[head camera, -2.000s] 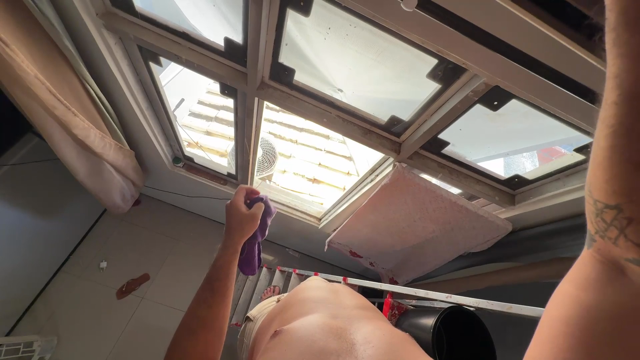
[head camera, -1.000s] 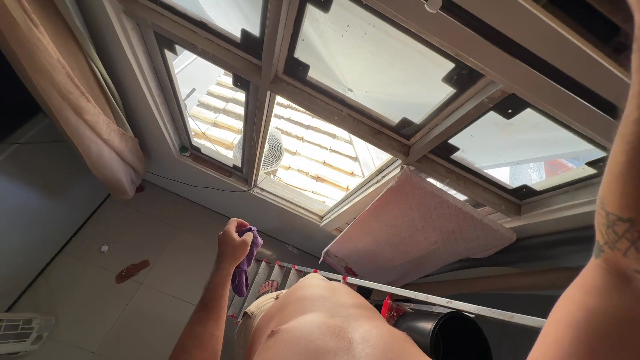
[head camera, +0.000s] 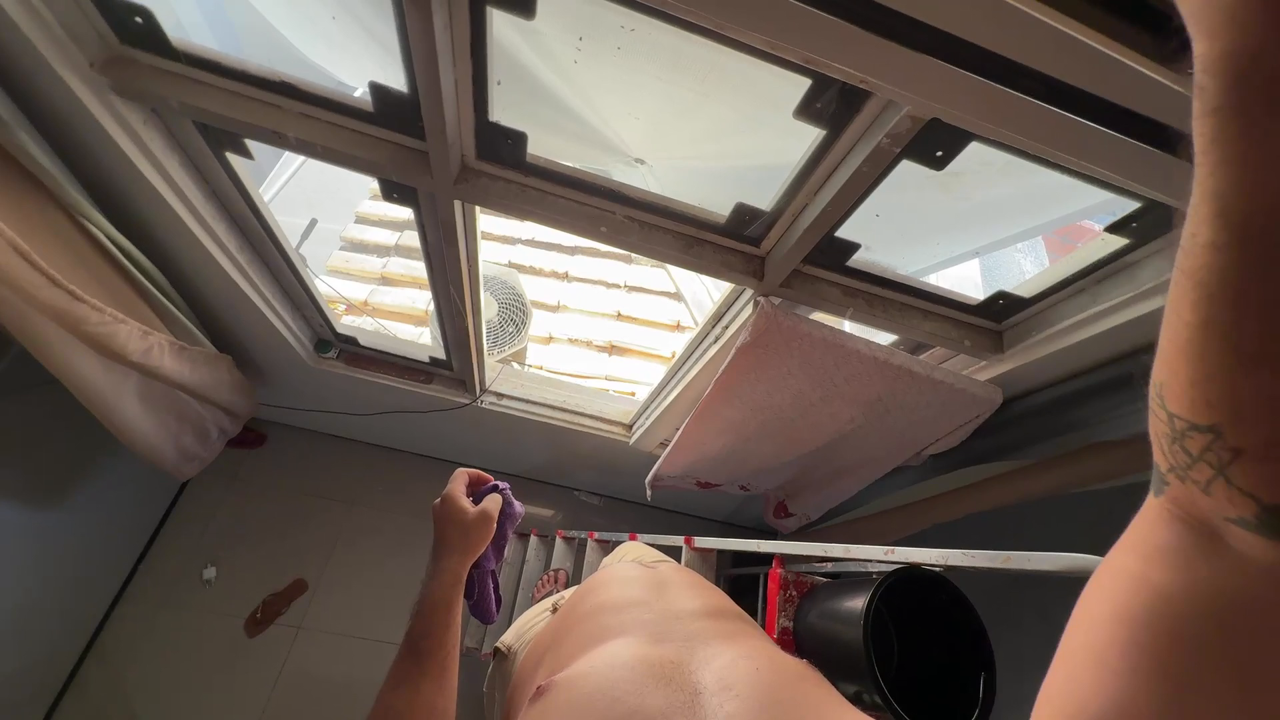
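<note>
My left hand (head camera: 466,520) is closed on a purple cloth (head camera: 492,555), which hangs down beside the steps of a ladder (head camera: 900,555). The hand is below the open window section (head camera: 600,320) and apart from the frame. My right arm reaches up along the right edge of the view; its hand is outside the picture, so what it touches is hidden. Above me the window frame (head camera: 610,220) holds several glass panes with dark corner pieces. A pale, stained cloth (head camera: 830,410) hangs from the frame's lower right part.
A black bucket (head camera: 930,640) stands by the ladder at the lower right. A curtain (head camera: 130,350) is bunched at left. A thin cable (head camera: 370,411) runs under the window. On the tiled floor lie a flip-flop (head camera: 275,608) and a small white object (head camera: 208,574). Outside are roof tiles and a fan unit (head camera: 505,312).
My left hand, with the purple cloth in it, has moved down, away from the lower edge of the window frame. My right arm stays raised.
</note>
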